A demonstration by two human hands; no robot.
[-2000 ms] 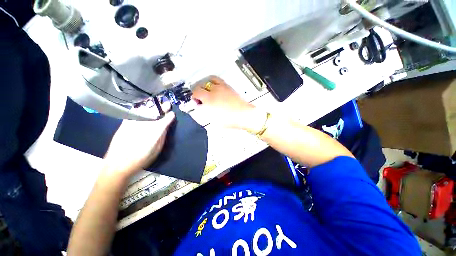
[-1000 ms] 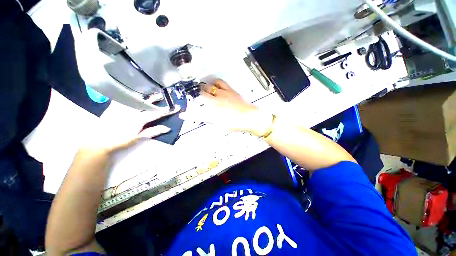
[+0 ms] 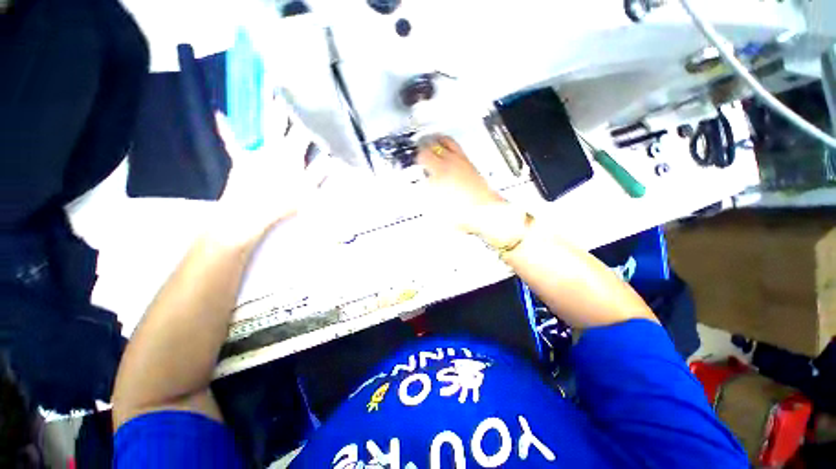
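Observation:
The dark fabric piece (image 3: 174, 142) lies on the white table left of the sewing machine head, with a raised or folded strip along it. My left hand (image 3: 266, 188) is over the table between this fabric and the needle area, washed out by glare; whether its fingers hold anything is unclear. My right hand (image 3: 454, 183) rests just right of the presser foot and needle area (image 3: 396, 148), fingertips close to the metal parts. No dark fabric shows under the needle. A light blue slim object (image 3: 245, 92) is beside the fabric.
A black phone (image 3: 547, 142) lies right of the needle, with a green-handled tool (image 3: 620, 174) beside it. Black-looped scissors (image 3: 713, 145) are at the right end. A measuring tape (image 3: 357, 310) runs along the front edge. Large dark fabric (image 3: 69, 101) hangs at the left.
The dark piece at the needle has left that spot. My left hand first moved left, then slightly right as the view shifted. My right hand stays by the needle.

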